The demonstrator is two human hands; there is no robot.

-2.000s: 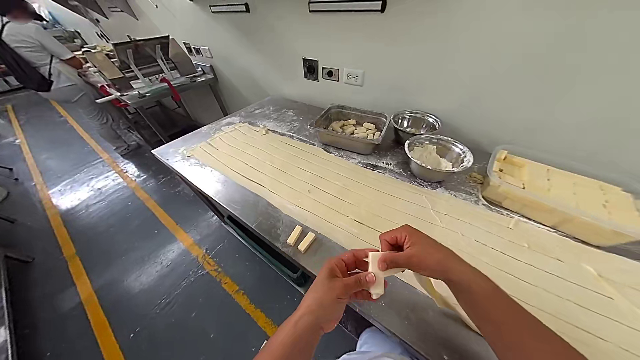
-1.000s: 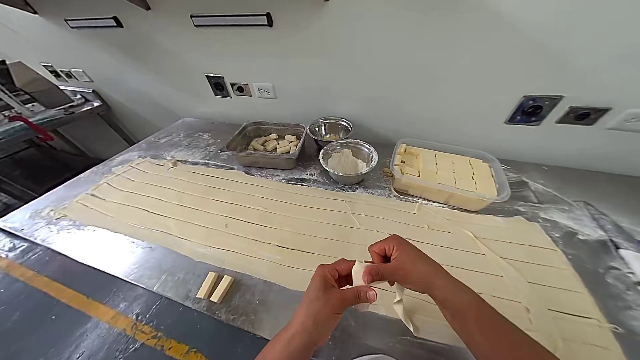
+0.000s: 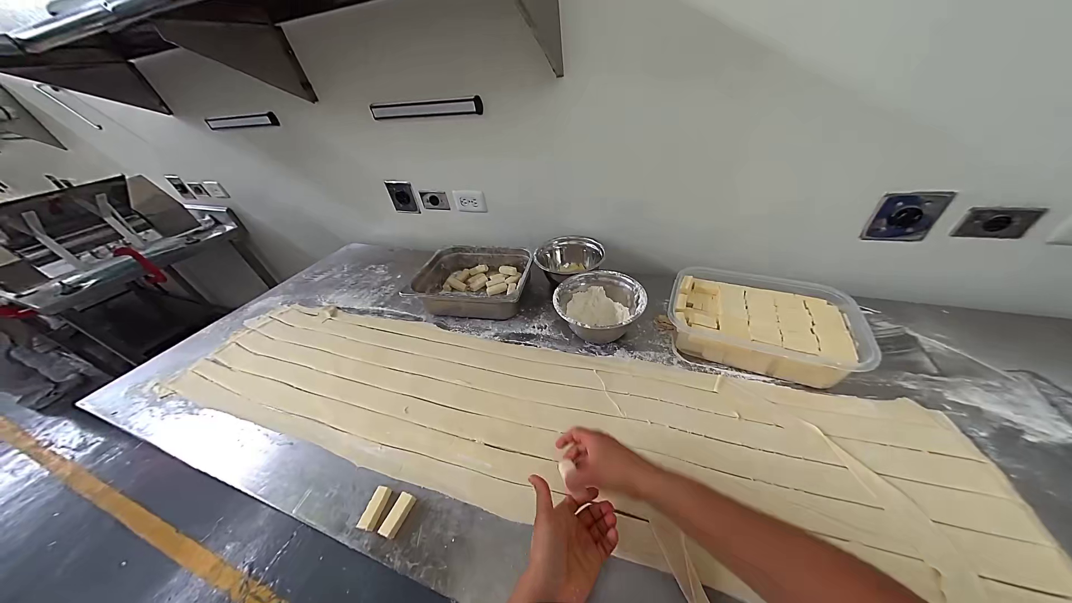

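My right hand (image 3: pixel 599 463) holds a small pale dough-wrapped piece (image 3: pixel 567 469) between its fingers, above a wide sheet of dough (image 3: pixel 452 394) cut into long strips. My left hand (image 3: pixel 574 532) is just below it, palm up with the fingers apart and nothing visible in it. A loose dough strip (image 3: pixel 677 557) lies by my right forearm at the near edge of the sheet. Two pale sticks, probably cheese (image 3: pixel 374 508), rest side by side on the steel table (image 3: pixel 327 494), left of my hands.
Along the back stand a metal pan (image 3: pixel 473 308) of wrapped pieces, a steel bowl (image 3: pixel 569 253), a bowl of flour (image 3: pixel 600 327) and a plastic tub (image 3: pixel 775 364) of cut pale blocks. Wall outlets (image 3: pixel 469 201) are behind. A machine (image 3: pixel 100 226) stands on another table at left.
Both hands were together on the pale piece; now my left hand has come away from it, with its fingers spread. The view has swung right and up.
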